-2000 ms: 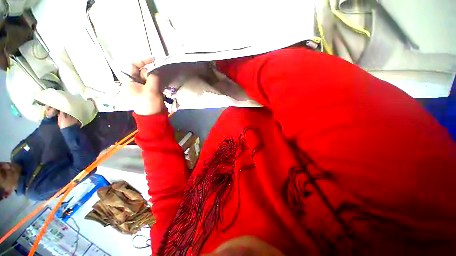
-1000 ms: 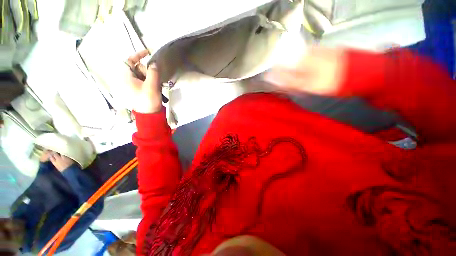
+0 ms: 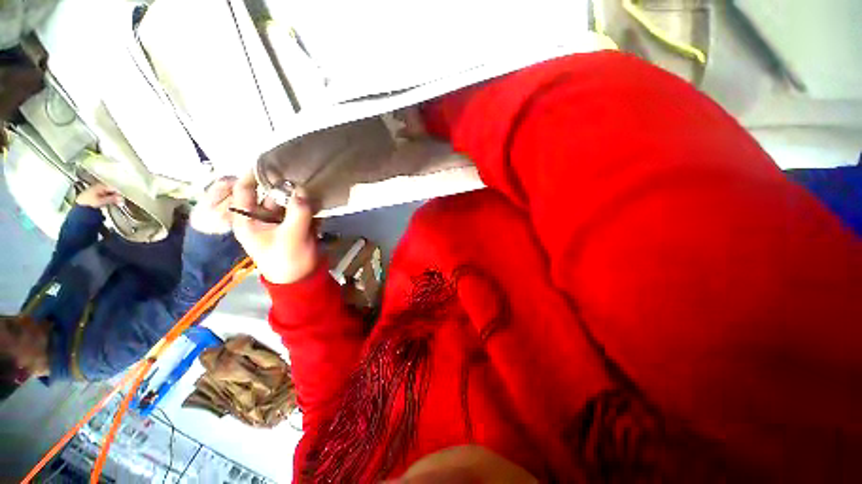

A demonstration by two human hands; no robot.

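Observation:
A pale cream bag body (image 3: pixel 454 87) lies at the table edge, its long mouth open towards me and its grey-beige lining (image 3: pixel 331 156) showing. My left hand (image 3: pixel 276 232) grips the left end of the mouth rim. A thin dark tool (image 3: pixel 257 216), possibly an awl, lies across its fingers, and a small whitish, shiny bit (image 3: pixel 279 192) shows at the fingertips. My right arm reaches into the mouth. Of my right hand, only a small pale patch by the cuff, perhaps the wrist, shows; its fingers are hidden.
More cream bag pieces (image 3: pixel 184 80) lie left of the bag, and beige pieces with yellow edging (image 3: pixel 652 57) lie right. A coworker (image 3: pixel 132 293) holds a bag piece at left. Orange cords (image 3: pixel 180 326) cross the lower left, near brown material (image 3: pixel 248 383). Something blue (image 3: pixel 832 203) stands at right.
My right hand was outside the bag, blurred, one second ago; the arm is now inside the mouth. My left hand and the rim it holds sit lower in view.

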